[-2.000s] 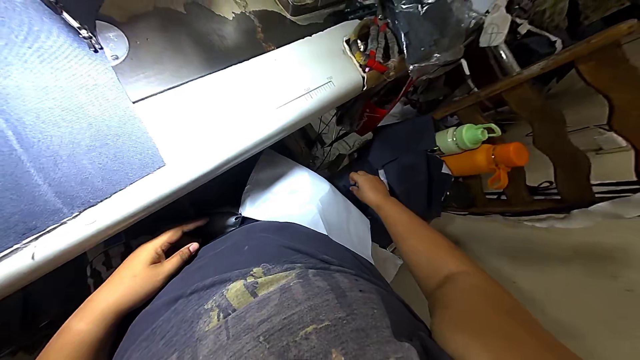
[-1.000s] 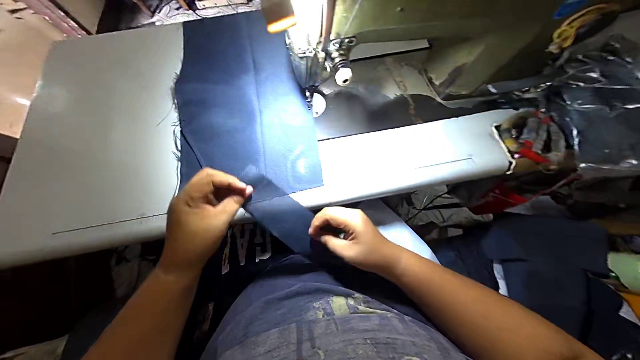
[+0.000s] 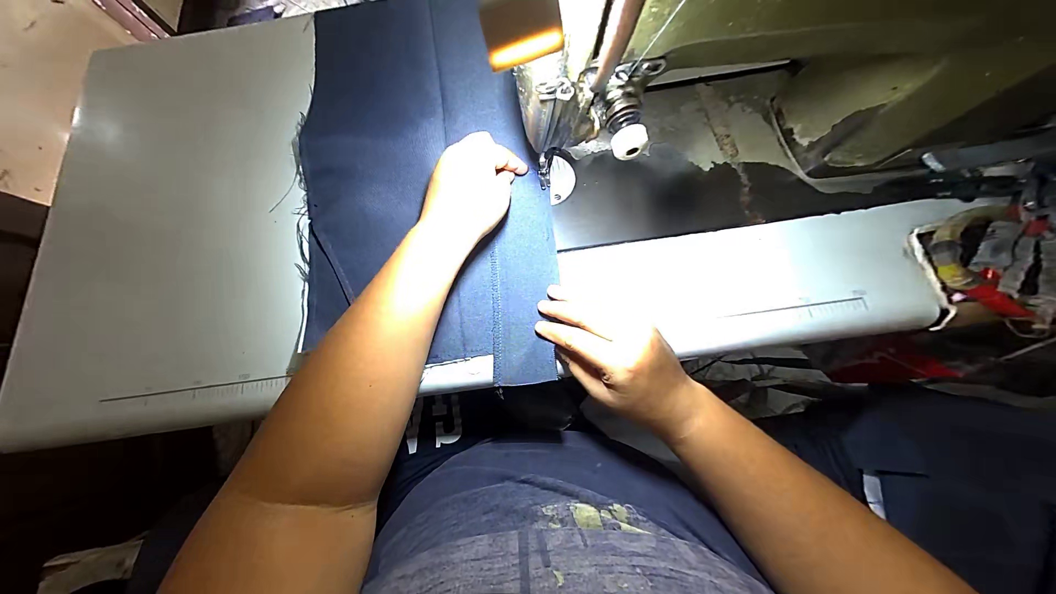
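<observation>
Dark navy fabric [image 3: 379, 165] lies flat on the pale sewing table, with a strip of the same cloth [image 3: 526, 289] along its right side, bearing a stitched line. My left hand [image 3: 472, 186] presses on the fabric close to the presser foot [image 3: 544, 169] of a sewing machine [image 3: 825, 74], thumb and forefinger pinched at the strip's edge. Lower down, my right hand [image 3: 619, 355] has its fingertips at the strip's right edge, near the table's front; whether its thumb grips the cloth from below is hidden.
The pale table [image 3: 165, 231] has ruler markings along its front edge. A lit lamp [image 3: 524, 41] hangs beside the machine head. Red and yellow items [image 3: 982, 272] show in a cutout at the right. More dark cloth [image 3: 949, 478] lies at the lower right.
My left hand has moved up to the presser foot. The strip, held between both hands over the table's front edge a second ago, now lies along the fabric's right side. The view has shifted.
</observation>
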